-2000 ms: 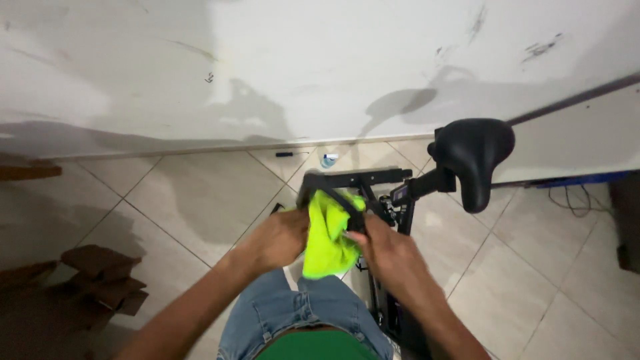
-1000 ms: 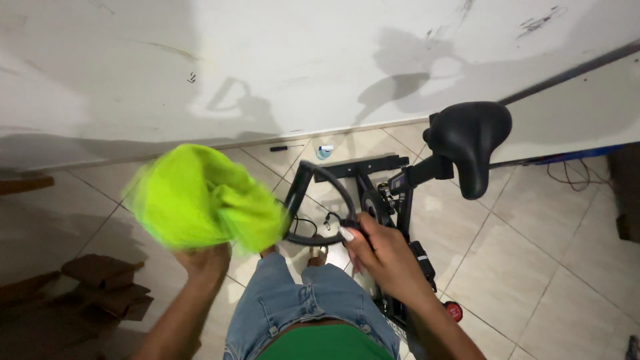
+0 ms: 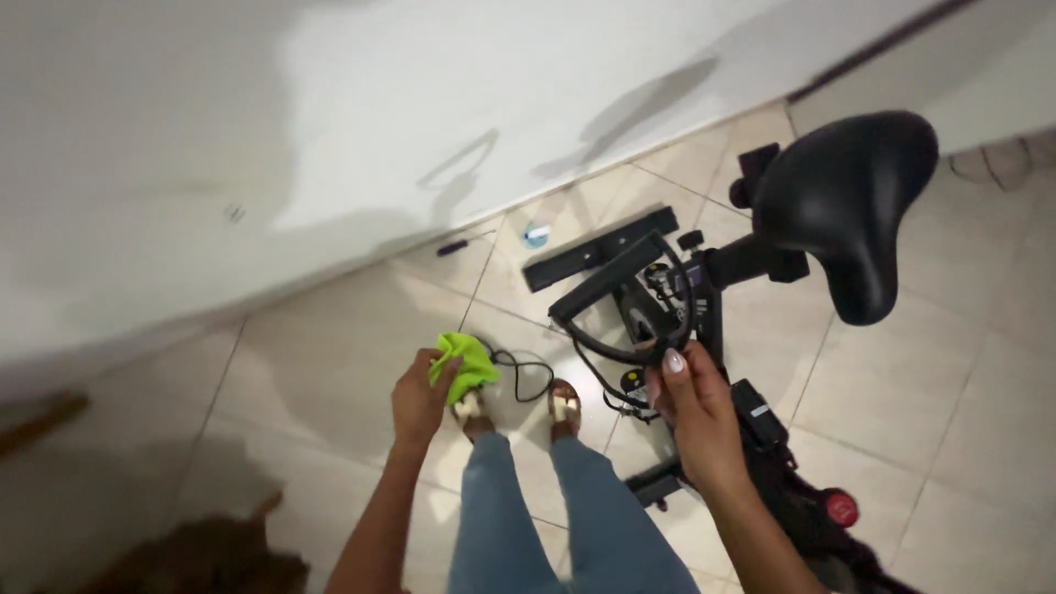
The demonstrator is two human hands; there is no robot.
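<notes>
My left hand (image 3: 422,398) pinches a bright yellow-green cloth (image 3: 464,369) that hangs left of the centre, above my left foot. My right hand (image 3: 697,404) grips a black curved handlebar (image 3: 615,276), a loop with one straight padded bar, at its lower curve. Behind the handlebar is the black frame of an exercise bike (image 3: 716,322), with a black saddle (image 3: 850,198) to the right on its post. Whether the handlebar is joined to the frame I cannot tell.
A screwdriver (image 3: 464,242) and a small bluish item (image 3: 536,234) lie on the tiled floor by the white wall. A black cable (image 3: 521,363) runs near my sandalled feet. A red knob (image 3: 841,507) is on the bike at lower right. Brown objects stand at lower left.
Both hands were at the handlebar with the cloth; my left hand then swung the cloth out to the left and now holds it lower, nearer my feet. My right hand stays on the handlebar.
</notes>
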